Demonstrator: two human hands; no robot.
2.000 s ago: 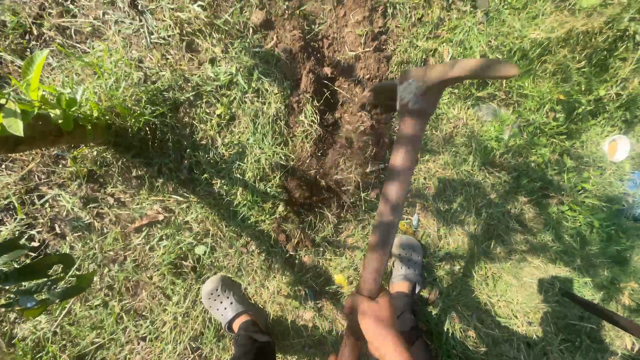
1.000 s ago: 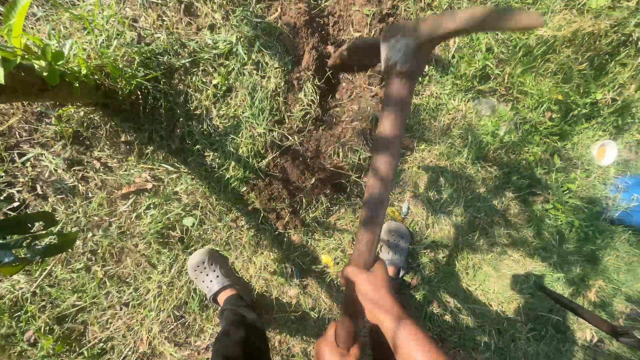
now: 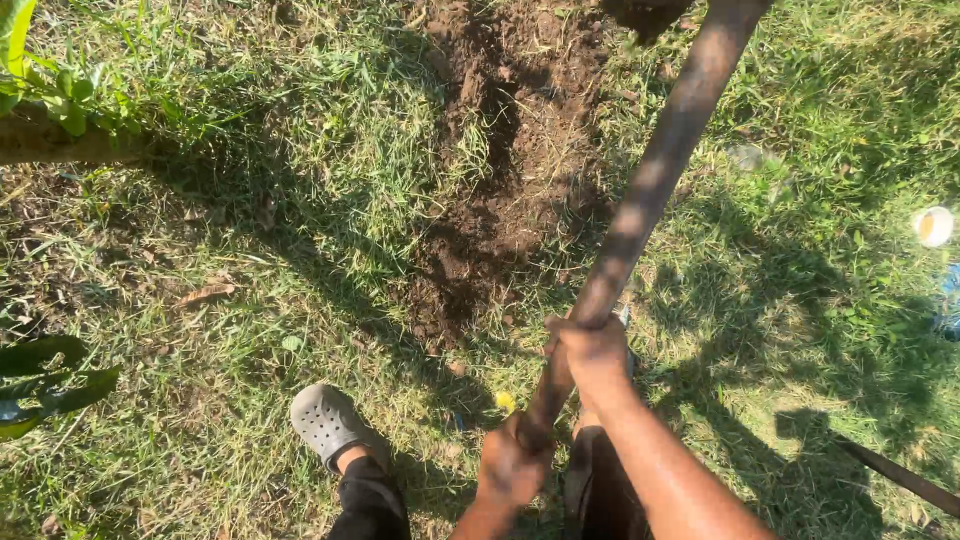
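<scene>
Both hands grip the wooden handle (image 3: 645,195) of a pickaxe-like digging tool, which slants up to the right. My left hand (image 3: 516,461) is closed round the lower end of the handle. Farther up, my right hand (image 3: 592,349) is closed round it too. The tool's head is mostly cut off by the top edge; a dark, soil-coated part of it (image 3: 646,13) shows there. Left of the handle runs a narrow trench of loose brown soil (image 3: 480,247) in the grass.
My foot in a grey clog (image 3: 326,421) stands left of the trench's near end; my other foot is mostly hidden behind my right hand. A tree trunk (image 3: 67,142) and leaves are at left. A white cup (image 3: 934,226), a blue object (image 3: 951,300) and a dark rod (image 3: 900,474) lie at right.
The tool's head has moved up, largely out of view; one second ago it showed whole above the trench. Both hands have stayed closed on the handle.
</scene>
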